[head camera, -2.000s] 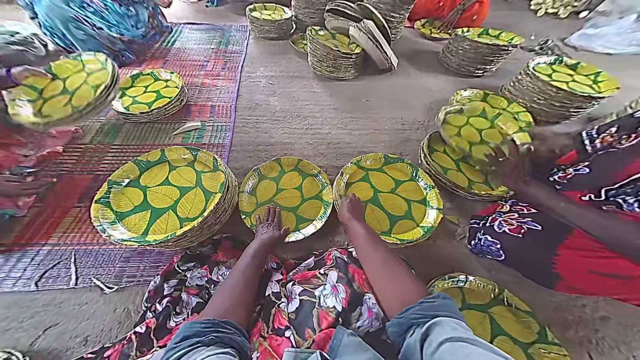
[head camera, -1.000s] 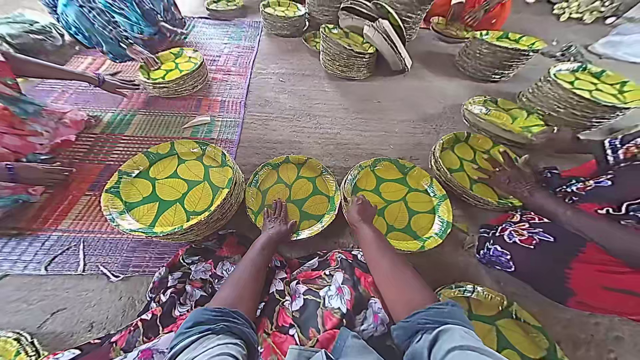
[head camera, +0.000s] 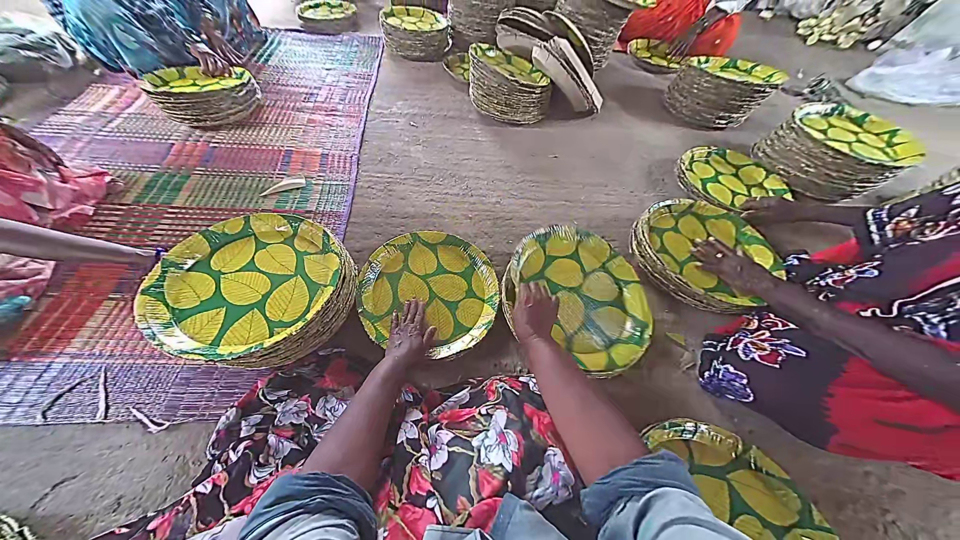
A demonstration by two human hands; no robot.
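Green plates with a yellow leaf print lie before me. My left hand (head camera: 410,334) rests with fingers spread on the near part of the middle plate (head camera: 427,277). My right hand (head camera: 535,309) is at the left side of another plate (head camera: 592,292), its fingers curled over the rim; that plate looks slightly lifted at this edge. To the left of both sits a wide stack of the same plates (head camera: 244,285). Beyond my right hand is a further stack (head camera: 694,247), with a co-worker's hand flat on it.
Co-workers sit at left and right, their hands near plate stacks. A woven mat (head camera: 300,161) covers the left floor. Stacks stand ahead (head camera: 510,90) and at right (head camera: 832,157). More printed plates (head camera: 750,480) lie near my right knee.
My right hand's plate now sits tilted, its left edge raised. At upper left, the co-worker's hand has come onto the stack there. The near-left co-worker's arm now reaches to the wide stack.
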